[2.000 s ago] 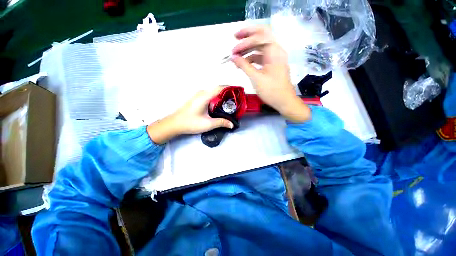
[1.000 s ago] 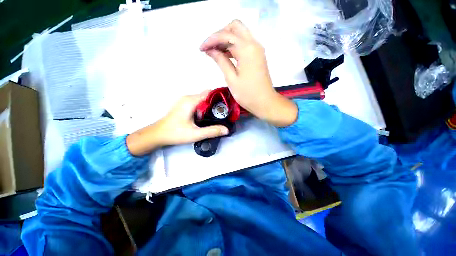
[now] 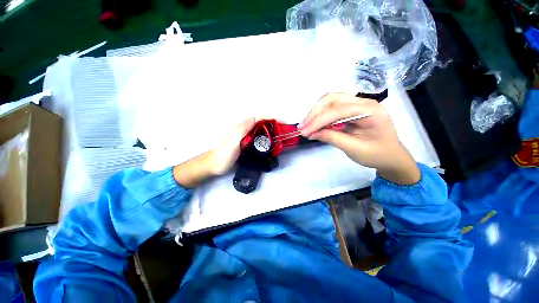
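The red head housing point(image 3: 273, 129) of the device lies on the white foam sheet point(image 3: 195, 83), with a round silver part point(image 3: 262, 142) inside it. A black end unit point(image 3: 247, 177) with a round hole sticks out below the head. My left hand point(image 3: 227, 148) holds the head from its left side. My right hand point(image 3: 354, 127) holds thin tweezers point(image 3: 289, 135) like a pen, their tips at the right side of the open head. The red body runs right from the head, mostly hidden under my right hand.
A crumpled clear plastic bag point(image 3: 408, 41) lies at the back right, partly over a black tray point(image 3: 443, 118). A black part point(image 3: 373, 96) shows behind my right hand. An open cardboard box point(image 3: 44, 165) stands at the left beside ribbed foam point(image 3: 94, 106). A scrap carton point(image 3: 354, 231) is below the bench edge.
My right hand has come down from above the sheet to the right of the head, and the tweezers now point into it. The black end unit hangs lower, and my left thumb no longer lies across it.
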